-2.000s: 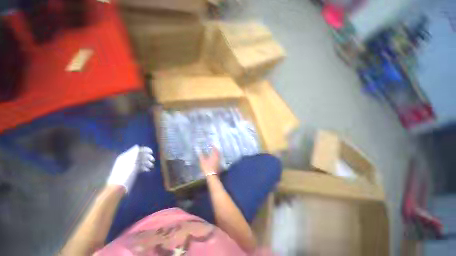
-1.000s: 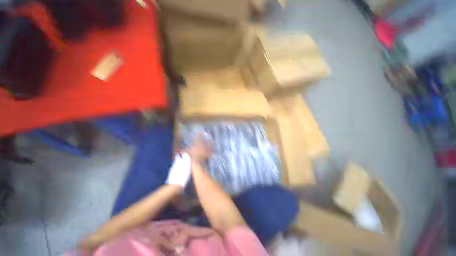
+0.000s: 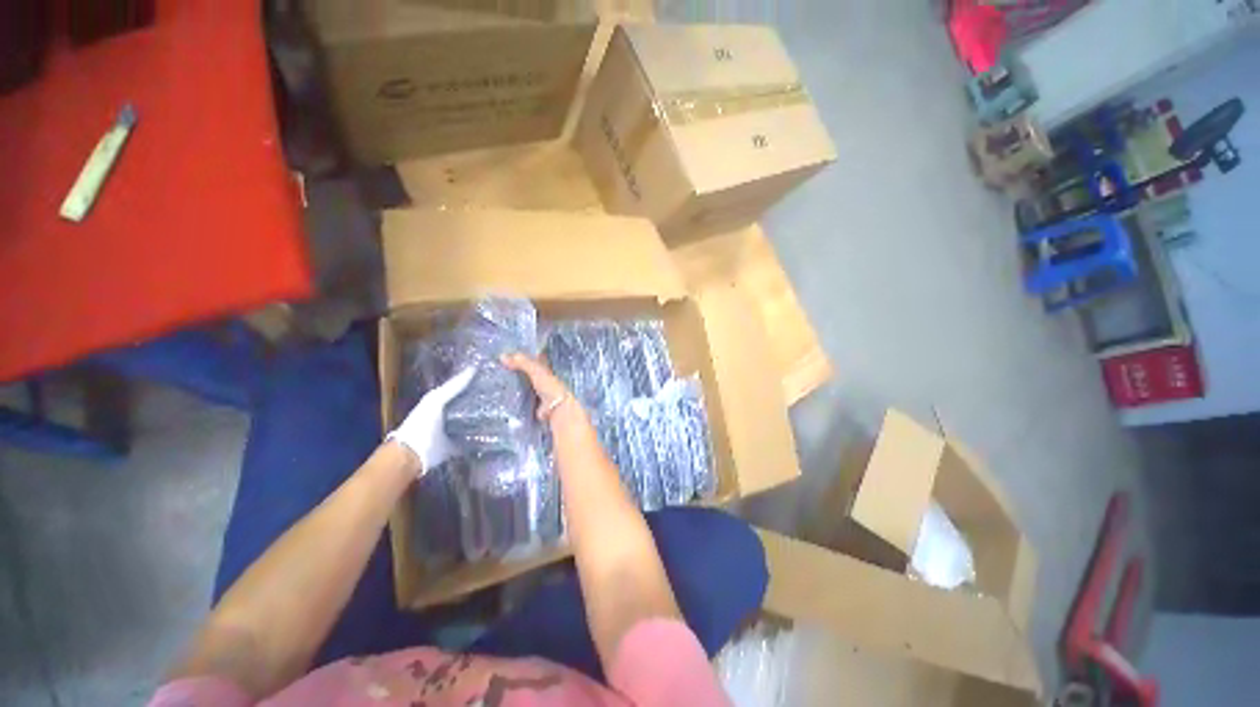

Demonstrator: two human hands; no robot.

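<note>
The open packing carton point(image 3: 753, 401) stands between my knees, with rows of bagged black parts point(image 3: 608, 362) inside. My left hand point(image 3: 431, 425), in a white glove, lies against the left side of a bagged black part point(image 3: 495, 380) at the carton's left. My right hand point(image 3: 536, 383), bare with a wrist band, is at its right side. Together they hold the bagged part over the left rows. More bagged parts show below my hands. The fingers are partly hidden by the shiny bag.
The red table point(image 3: 207, 207) at upper left bears a utility knife point(image 3: 100, 166). Closed cartons point(image 3: 726, 131) stand beyond the open one. The bag carton point(image 3: 884, 622) is at lower right, with a small open carton point(image 3: 898, 477) behind it. A blue stool point(image 3: 1078, 256) and red pallet jack point(image 3: 1105, 615) are farther right.
The hands, close together at the carton's upper left before, are now apart on either side of a bagged part. The view has shifted and is sharper.
</note>
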